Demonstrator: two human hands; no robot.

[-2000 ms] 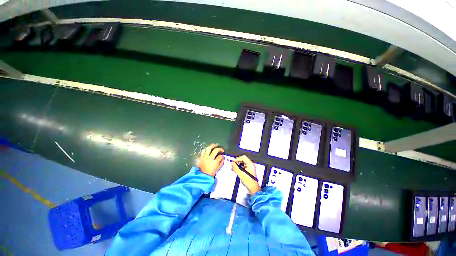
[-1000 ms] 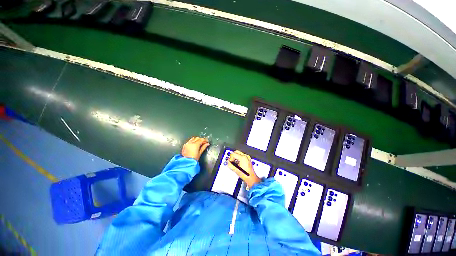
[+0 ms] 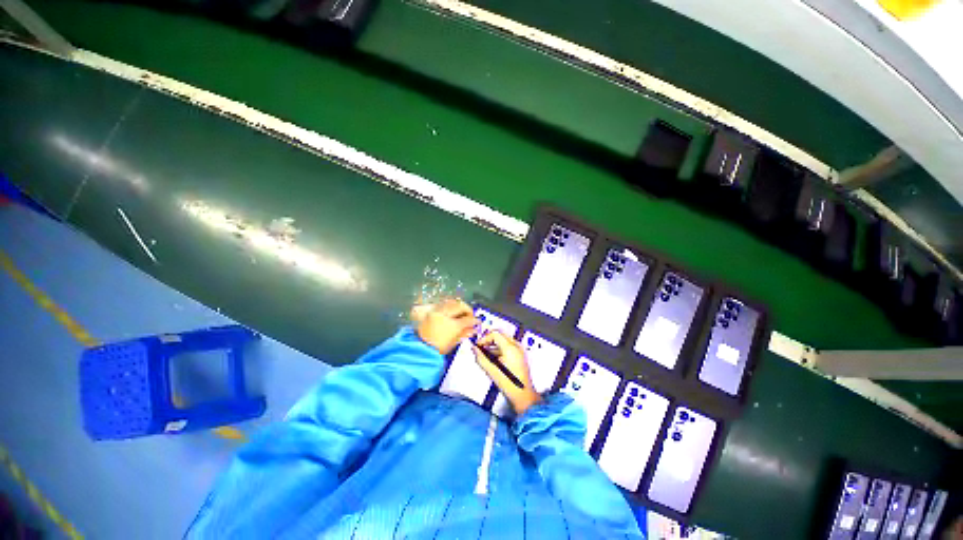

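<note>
A smartphone (image 3: 466, 378) lies back up in the leftmost pocket of the near black tray (image 3: 712, 443). My left hand (image 3: 445, 325) rests at its top left corner, fingers together by the camera area; whether it pinches anything is too small to tell. My right hand (image 3: 506, 366) holds a thin black stick (image 3: 498, 365), its tip close to the left fingers at the dark lenses. More silver-lilac phones with dark lens dots lie to the right in this tray. Tiny white specks (image 3: 436, 283) are scattered on the bench above my left hand.
A far black tray (image 3: 514, 287) holds phones behind the near one. The green belt (image 3: 317, 121) with pale rails runs beyond, carrying black holders (image 3: 729, 158). Another phone tray (image 3: 835, 496) is at lower right. A blue stool (image 3: 127, 388) stands on the floor at left.
My left hand moved from the bench beside the tray back to the leftmost phone, close to my right hand. The view has shifted and tilted slightly.
</note>
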